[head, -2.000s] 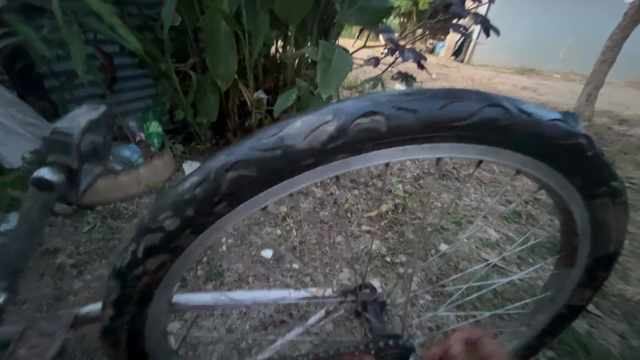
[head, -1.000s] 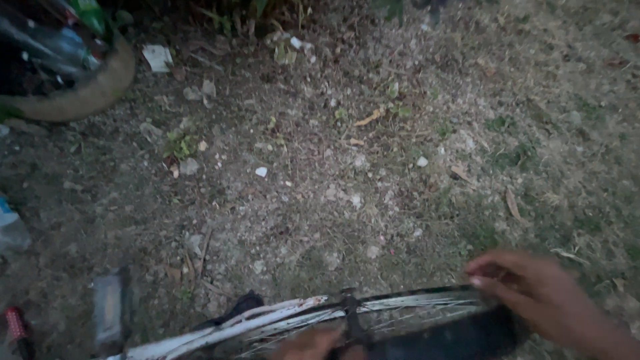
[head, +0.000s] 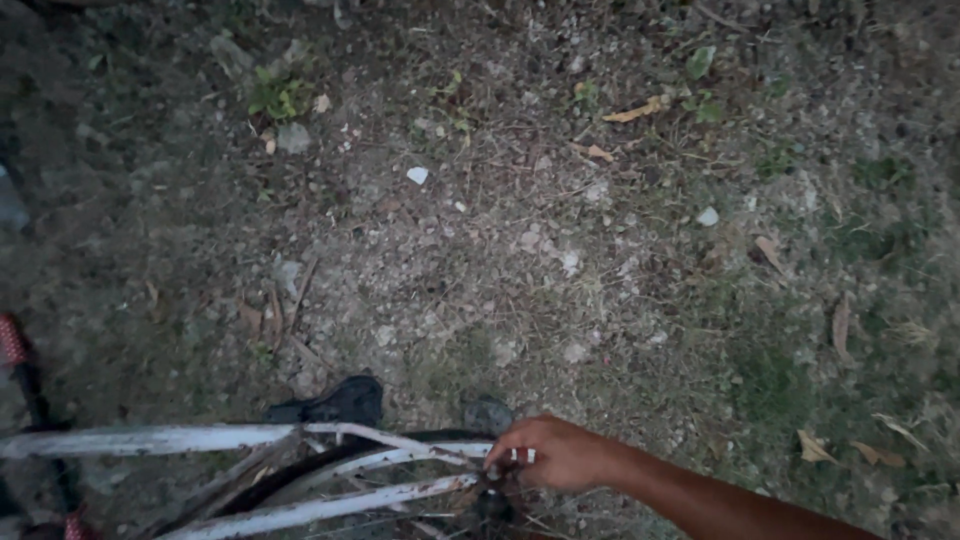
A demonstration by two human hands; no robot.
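Observation:
My right hand (head: 551, 454) reaches in from the lower right, its thumb and fingertips pinched on the axle end (head: 491, 476) of a bicycle wheel. A small white band shows at its fingers; whether it is a ring or a part, I cannot tell. White, rust-marked frame tubes (head: 322, 506) run left from the axle. Beside them curve the rim (head: 360, 466) and dark tyre (head: 277, 480), cut off by the lower edge. The dark hub (head: 495, 510) sits just below my fingertips. My left hand is not clearly visible.
A red, white-dotted handlebar grip (head: 11, 341) is at the left edge. A black object (head: 341, 401), perhaps a saddle or shoe, lies beyond the frame tube. Rough ground (head: 480, 262) holds small stones, dry leaves (head: 634, 110) and low weeds (head: 281, 97).
The view has tipped down from the wheel to the ground. My right hand has moved from beside the tyre to the axle end. My left hand, low near the hub a second ago, has left view.

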